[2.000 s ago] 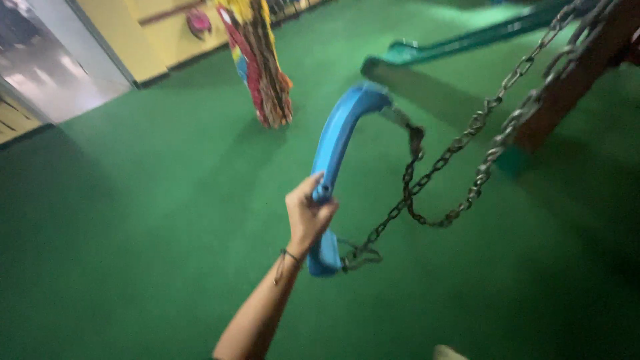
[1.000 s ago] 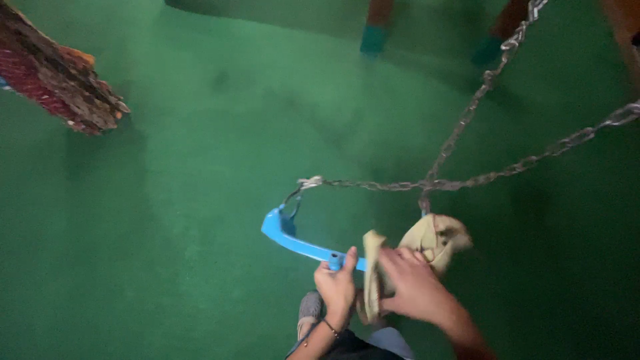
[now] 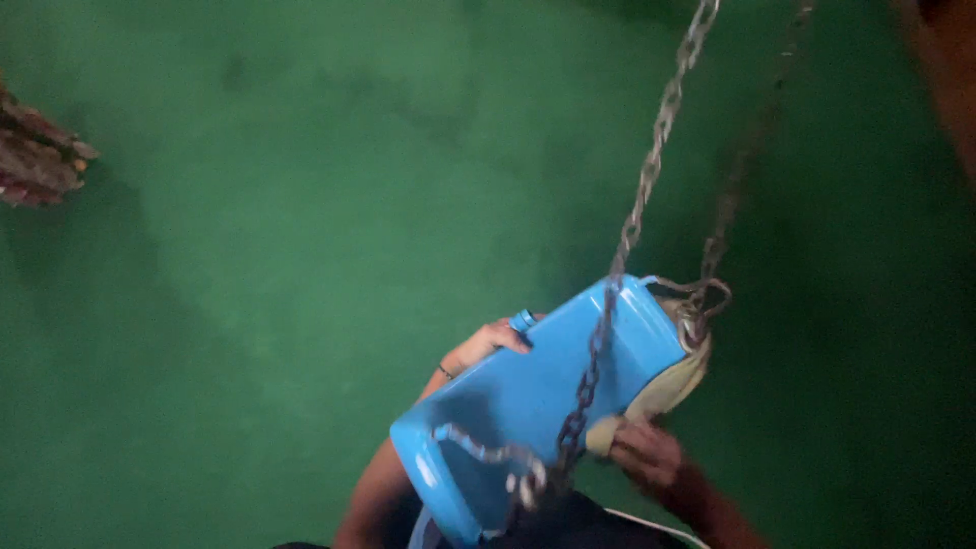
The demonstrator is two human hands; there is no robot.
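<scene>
A blue plastic swing seat (image 3: 534, 381) lies tilted across the lower middle, its broad face toward me. My left hand (image 3: 492, 343) grips its far left edge, the thumb over the rim beside a small blue knob-like part. My right hand (image 3: 648, 450), blurred, holds a beige cloth (image 3: 671, 385) at the seat's near right edge; part of the cloth is hidden behind the seat. A metal chain (image 3: 656, 152) runs down over the seat to a hook at its near end. A second chain (image 3: 736, 183) meets a metal loop at the right end.
Green floor (image 3: 305, 229) spreads beneath. At the left edge stands the base of a rough, bark-like post (image 3: 38, 156). A blurred brown beam (image 3: 942, 84) shows at the upper right. A thin white cord (image 3: 656, 524) lies by my lap.
The seat has turned from its narrow side to show its broad face, and one chain now crosses over it. My right hand has moved with the cloth to the seat's near right edge.
</scene>
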